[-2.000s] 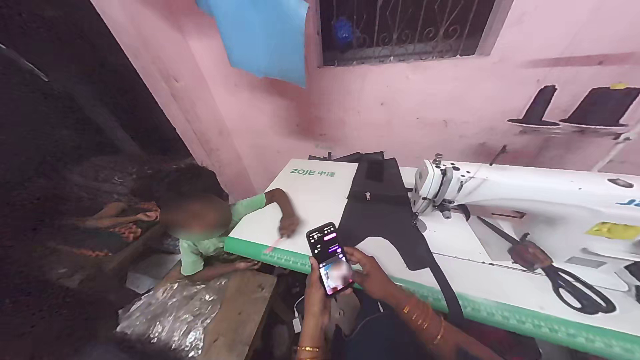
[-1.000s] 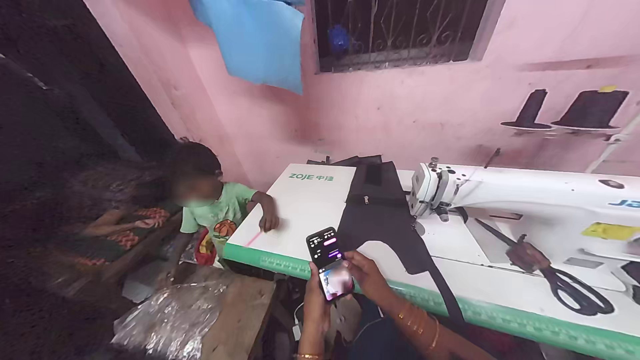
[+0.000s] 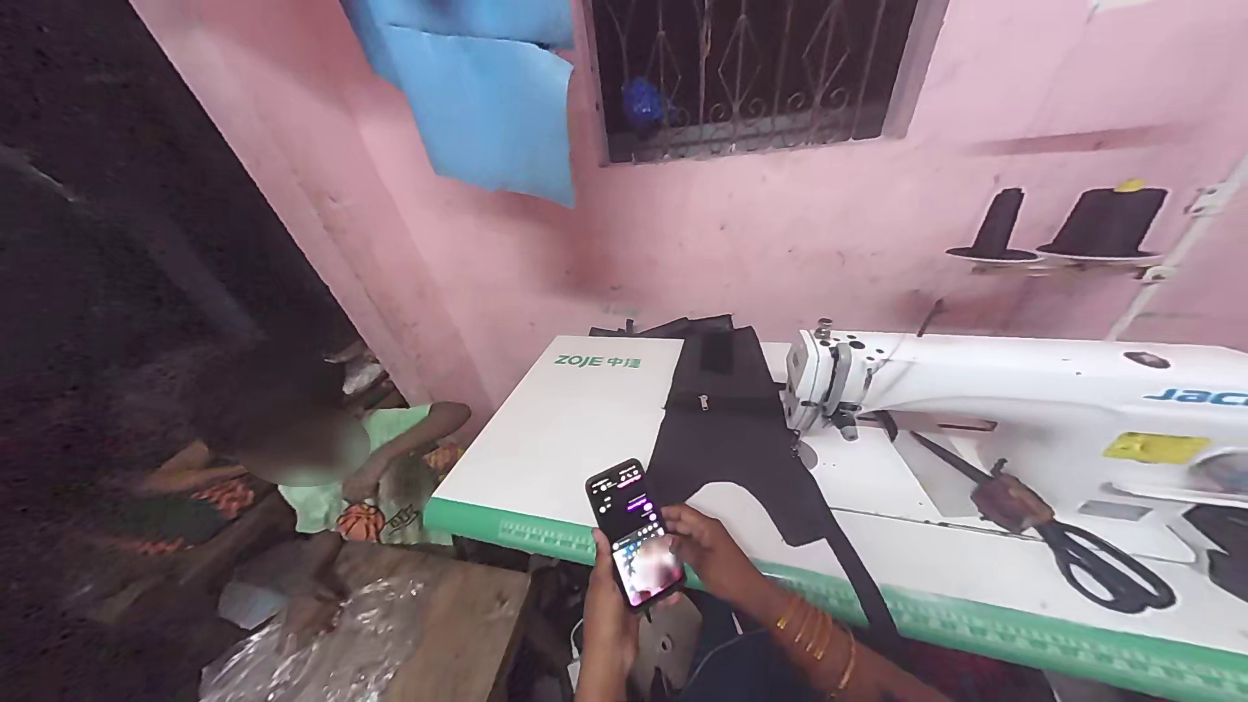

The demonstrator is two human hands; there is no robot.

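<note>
A lit smartphone (image 3: 636,534) is upright in my left hand (image 3: 612,609), above the green front edge of the sewing table (image 3: 556,439). My right hand (image 3: 707,556), with gold bangles on its wrist, is at the phone's right side, its fingers at the lower part of the screen. Behind the phone, a black fabric piece with a zipper (image 3: 726,439) lies on the table, with a strap over the front edge. To its right stands a white sewing machine (image 3: 975,380). Large black-handled scissors (image 3: 1058,531) lie on the machine's bed.
At the left a person in a light green shirt (image 3: 400,424) is beside the table, near a wooden bench (image 3: 468,595) with clear plastic (image 3: 341,643). Black thread cones (image 3: 1111,224) stand on holders by the pink wall, below and right of a barred window (image 3: 741,78).
The person at the left has drawn the arm back from the tabletop and now leans lower beside the bench. Both my hands remain at the phone.
</note>
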